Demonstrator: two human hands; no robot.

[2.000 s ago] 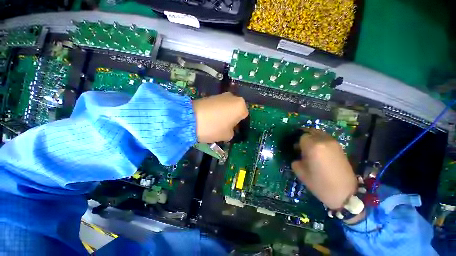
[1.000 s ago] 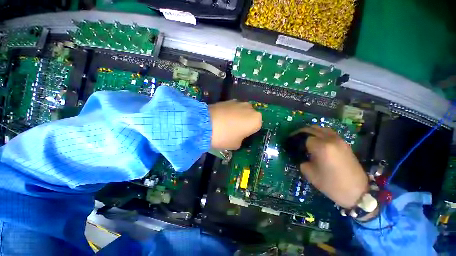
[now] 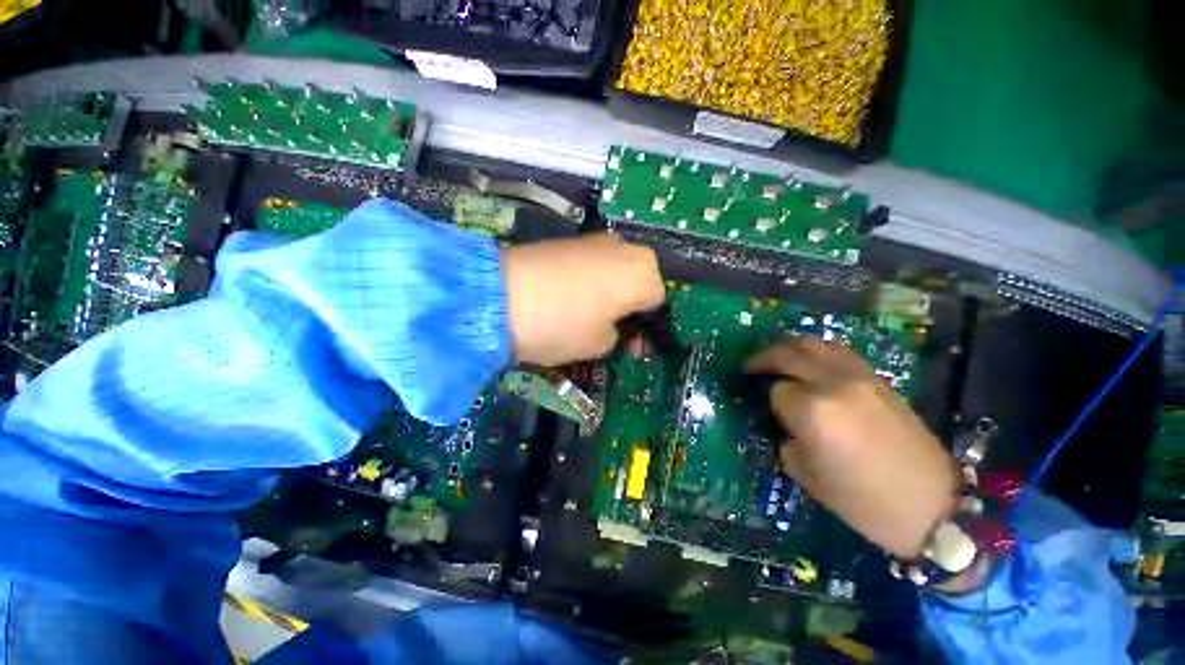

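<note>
The green main circuit board [image 3: 708, 455] lies in a black carrier in front of me, with one yellow block [image 3: 638, 474] mounted near its left edge. My left hand [image 3: 591, 299] is over the board's upper left, with black-covered fingertips pointing down at it. My right hand [image 3: 851, 435] is over the board's right half, fingers bent, with black on the fingertips. Whether either hand holds a small part cannot be told. A narrow green circuit board [image 3: 734, 201] with rows of small metallic parts lies beyond the main board.
Beyond the silver rail [image 3: 533, 143] stand a yellow parts bin [image 3: 754, 59] and a black bin of grey parts [image 3: 500, 33]. More boards in carriers lie left [image 3: 117, 260]. A metal clip [image 3: 526, 195] stands between carriers. A blue cord [image 3: 1098, 403] runs from my right wrist.
My left hand moved right, then slightly back left, and its black fingertips now show over the board. My right hand has shifted slightly right and down, its fingers more spread.
</note>
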